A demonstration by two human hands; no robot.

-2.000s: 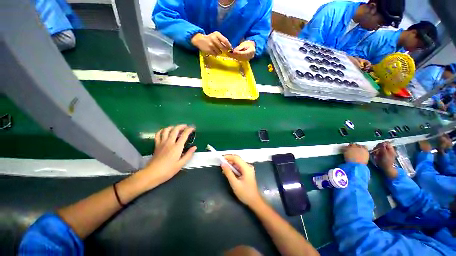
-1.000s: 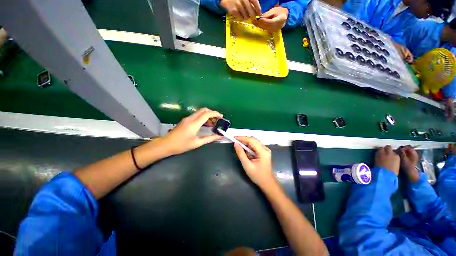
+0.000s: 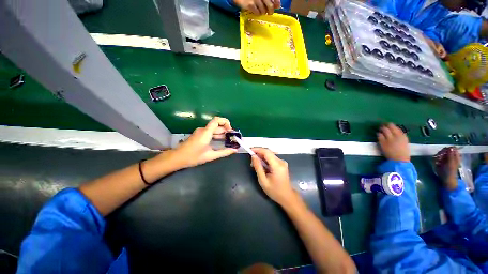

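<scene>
My left hand (image 3: 206, 143) holds a small dark square watch case (image 3: 233, 139) by its edges, just over the pale rail (image 3: 289, 145). My right hand (image 3: 272, 172) grips a thin white stick tool (image 3: 247, 148). The tool's far end meets the open face of the case; its exact tip is too small to make out. Both hands are bare and in full view.
More watch cases (image 3: 159, 93) lie on the green belt (image 3: 214, 96). A grey post (image 3: 101, 80) stands at left. A black phone (image 3: 334, 182) and a white-purple tub (image 3: 383, 183) lie right. Across are a yellow tray (image 3: 273, 48) and stacked blister trays (image 3: 393, 51).
Both hands stay nearly in place, and the case looks slightly turned against the tool. Cases on the belt have shifted. The neighbour's hand at right has reached onto the belt.
</scene>
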